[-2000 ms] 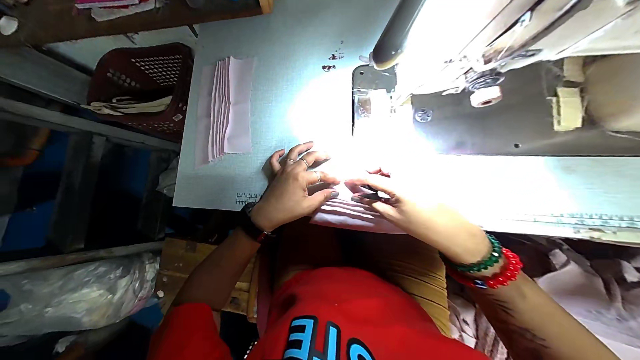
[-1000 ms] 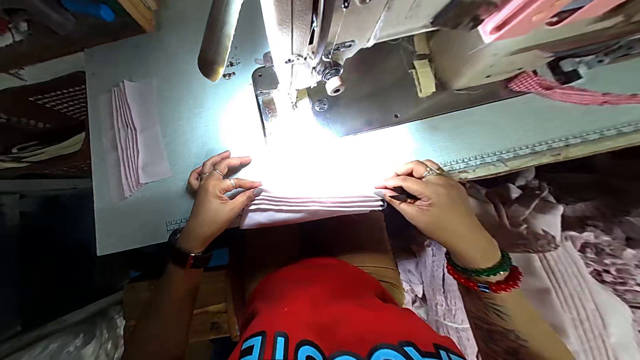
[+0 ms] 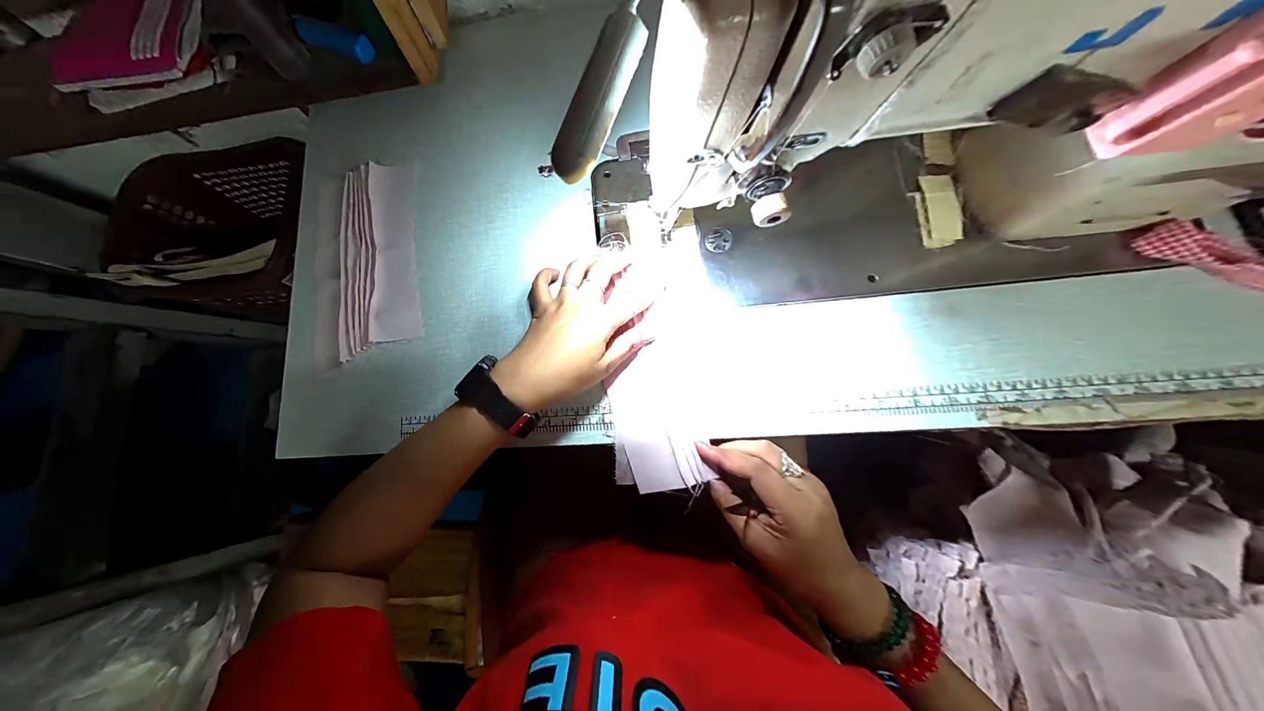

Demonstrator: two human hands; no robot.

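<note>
A pale pink pleated fabric strip (image 3: 657, 459) runs from near the presser foot of a sewing machine (image 3: 731, 109) down over the table's front edge. My left hand (image 3: 583, 326) lies flat with fingers spread on its upper part, just below and left of the needle area. Between thumb and fingers, my right hand (image 3: 780, 504) pinches the strip's lower right edge, where loose threads hang. Strong lamp glare washes out the middle of the strip and the needle area. A second pleated pink fabric piece (image 3: 380, 262) rests on the table at the left.
A dark red plastic basket (image 3: 207, 227) holding fabric strips stands left of the table (image 3: 474, 128). Measuring tape markings (image 3: 987, 390) line the table's front edge. Piled fabric (image 3: 1116, 583) lies below at the right. A pink plastic object (image 3: 1185, 89) is on the machine at upper right.
The strip lay sideways along the front edge between both hands; now it points toward the needle. My left hand has moved up toward the machine, my right hand below the table edge. The view has shifted.
</note>
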